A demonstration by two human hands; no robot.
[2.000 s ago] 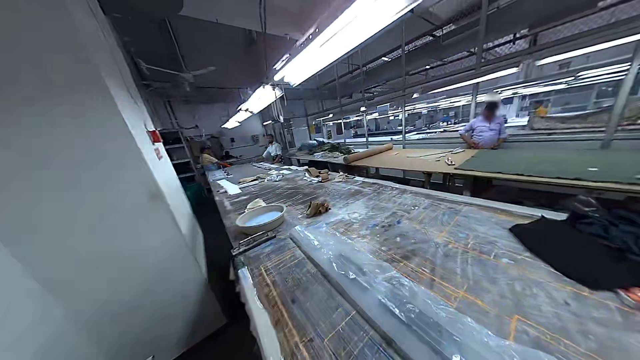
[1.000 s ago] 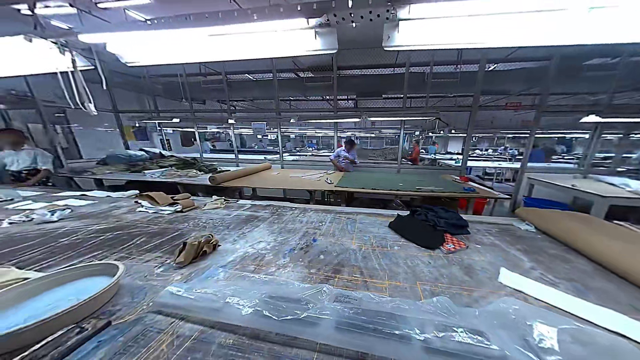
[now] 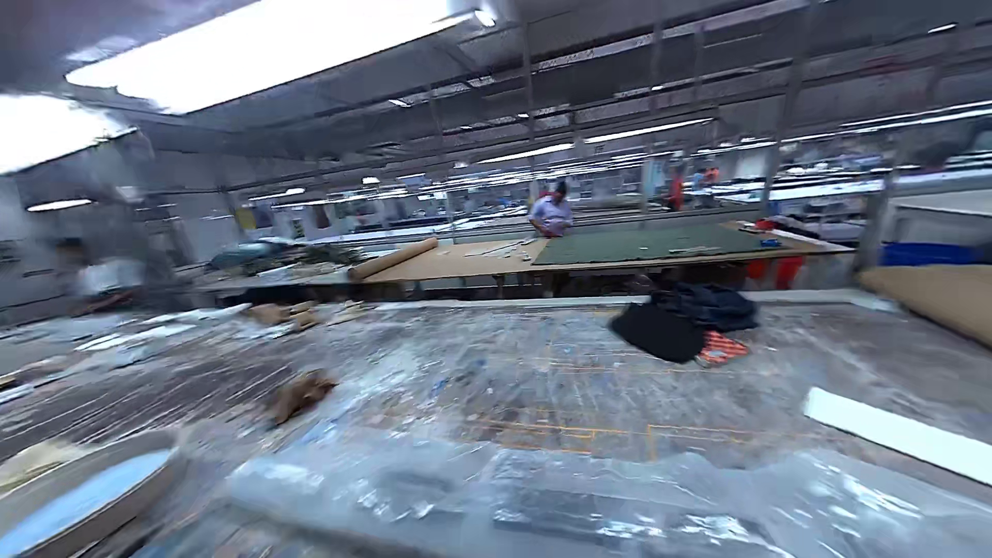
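Note:
Neither of my hands shows in the head view. A large worktable (image 3: 480, 372) with orange and white marks on its top spreads out before me. Clear plastic sheeting (image 3: 589, 496) lies along its near edge. At the lower left stands a round basin (image 3: 147, 492) with something pale blue inside. A crumpled brown cloth (image 3: 301, 395) rests beyond the basin. Dark folded fabric (image 3: 666, 329) lies near the far edge, with a red checked cloth (image 3: 722, 347) against it. On the right is a long white strip (image 3: 899, 434).
Across from me, a person (image 3: 552, 213) leans over another table with green fabric (image 3: 651, 242) and a brown roll (image 3: 394, 260). A blurred person (image 3: 108, 275) is at the far left. A brown sheet or roll (image 3: 934, 298) lies at right. Metal posts stand behind.
The view has swung right from the wall, then tilted somewhat. The person across the table seems bent further over the green fabric. My hands are in none of the frames.

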